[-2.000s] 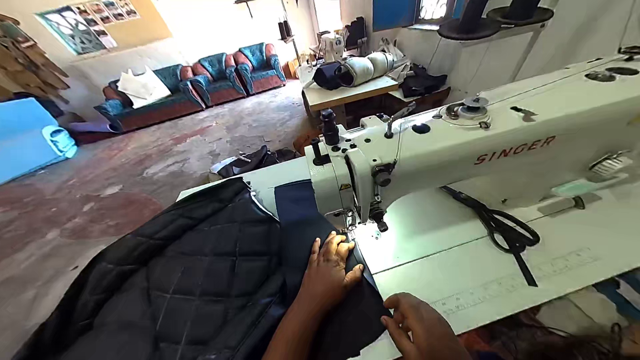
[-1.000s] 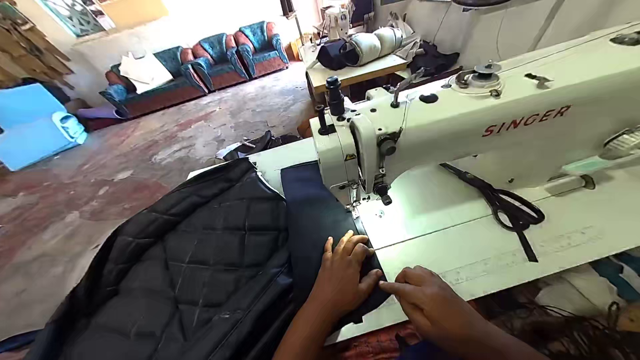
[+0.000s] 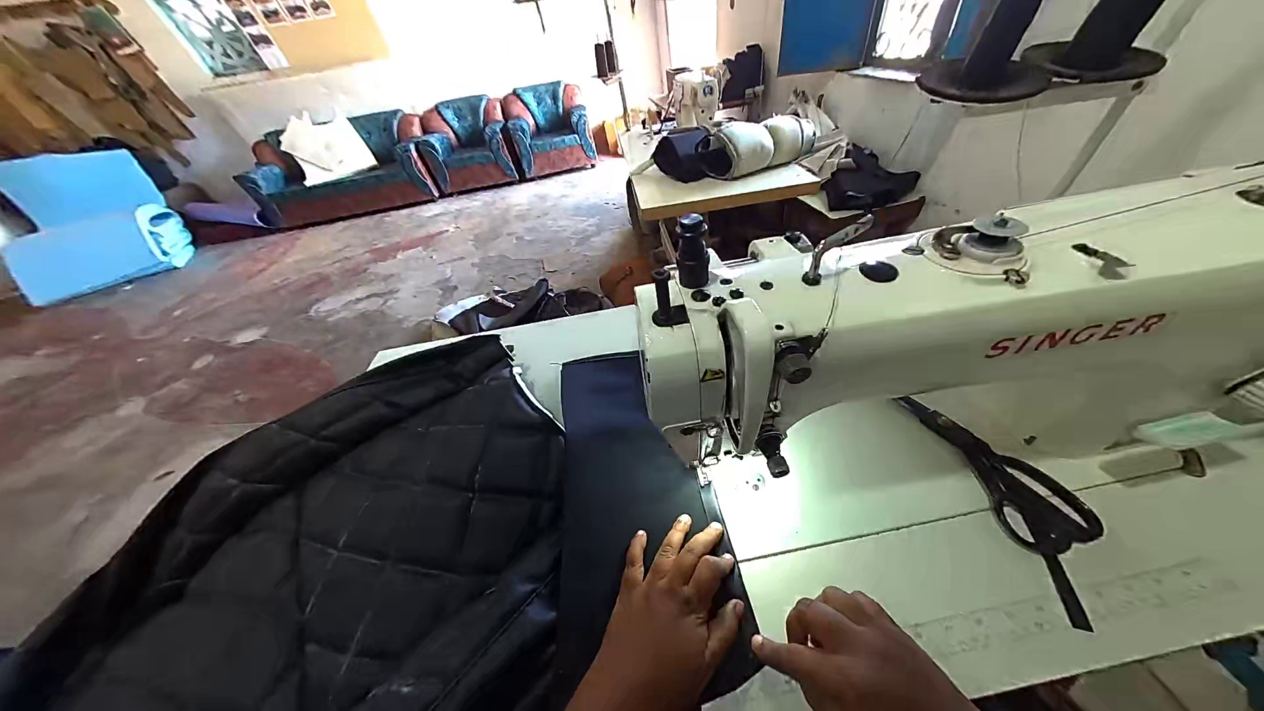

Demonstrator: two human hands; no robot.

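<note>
Dark navy fabric (image 3: pixel 617 464) lies on the bed of a white Singer sewing machine (image 3: pixel 889 306), its right edge running under the presser foot (image 3: pixel 704 474). My left hand (image 3: pixel 681 602) rests flat on the fabric just in front of the foot, fingers spread. At the fabric's lower right edge, my right hand (image 3: pixel 849 642) has its fingers curled and the tip of one digit at the edge; whether it pinches the cloth I cannot tell. Black quilted fabric (image 3: pixel 375 513) spreads to the left, beside and partly against the navy piece. The machine's lamp lights the needle area.
Black-handled scissors (image 3: pixel 1017 494) and a black strip lie on the machine table (image 3: pixel 859 563), right of the needle. Thread cones (image 3: pixel 997 59) stand at upper right. Behind are a table (image 3: pixel 731 188) with fabric rolls (image 3: pixel 760 146), teal armchairs (image 3: pixel 548 123) and blue foam (image 3: pixel 89 222).
Since two seconds ago, the navy fabric's edge and my left hand have come away from the needle, toward me. My right hand stays near the lower edge.
</note>
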